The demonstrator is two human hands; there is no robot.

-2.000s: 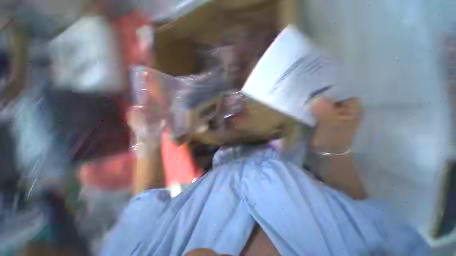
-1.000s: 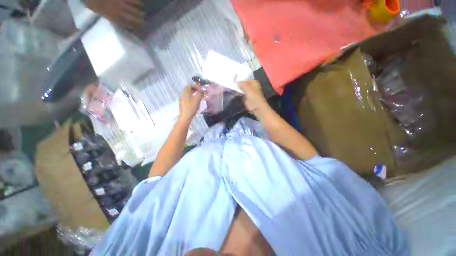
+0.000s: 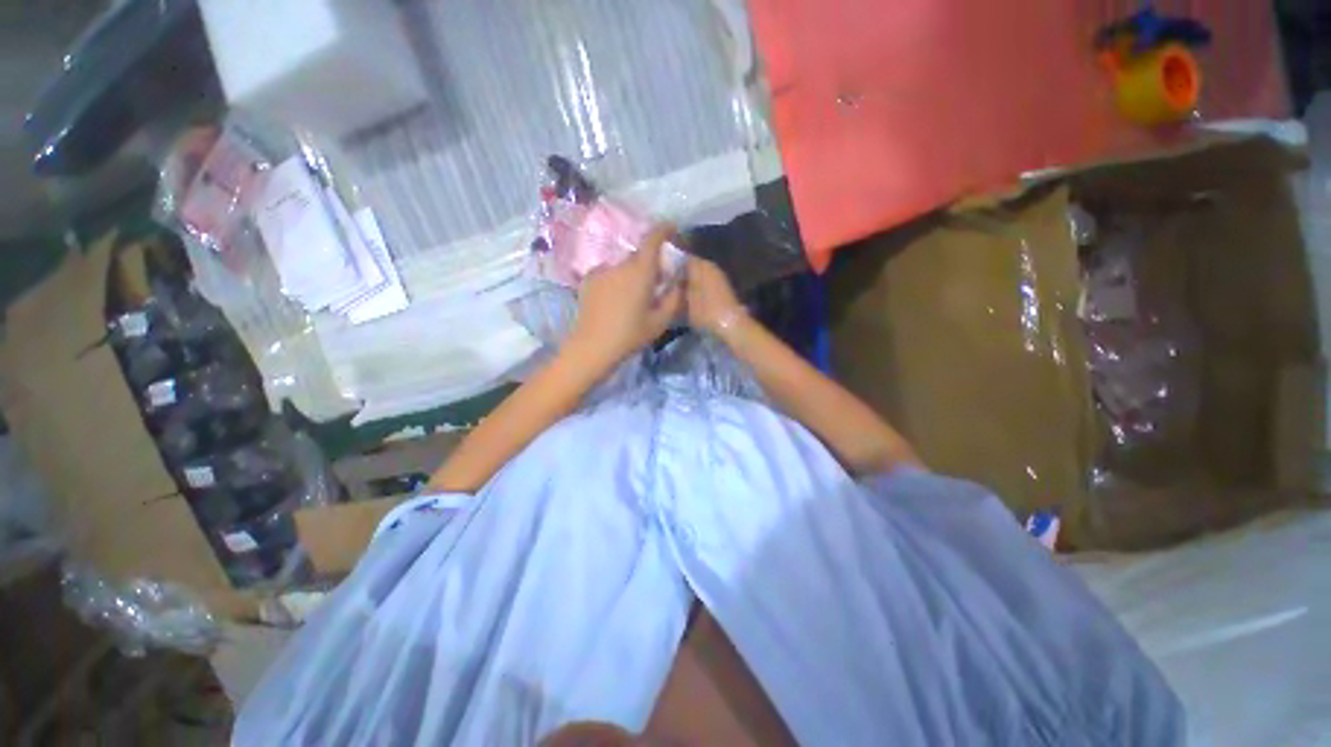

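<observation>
My left hand (image 3: pixel 628 302) and my right hand (image 3: pixel 711 296) are close together in front of my body, at the near edge of the ribbed white stack (image 3: pixel 511 102). My left hand is closed on a clear accessory bag (image 3: pixel 599 234) with pink-red contents. A small black part shows at the bag's far end. A bit of white shows between the hands; what it is cannot be told. My right hand's fingers are bent at the bag's near end, and what they grip is partly hidden.
White leaflets (image 3: pixel 314 241) and another pink-red bag (image 3: pixel 219 190) lie left on the stack. A white block (image 3: pixel 314 59) stands behind. A divided carton (image 3: pixel 66 350) is at left. A red surface (image 3: pixel 949 117) holds a tape dispenser (image 3: pixel 1158 76). An open carton (image 3: pixel 949 350) is at right.
My hands have come together. The white paper held up between them is no longer seen spread out, and the pink-red bag now shows beyond my left hand. The other person's hand has left the view.
</observation>
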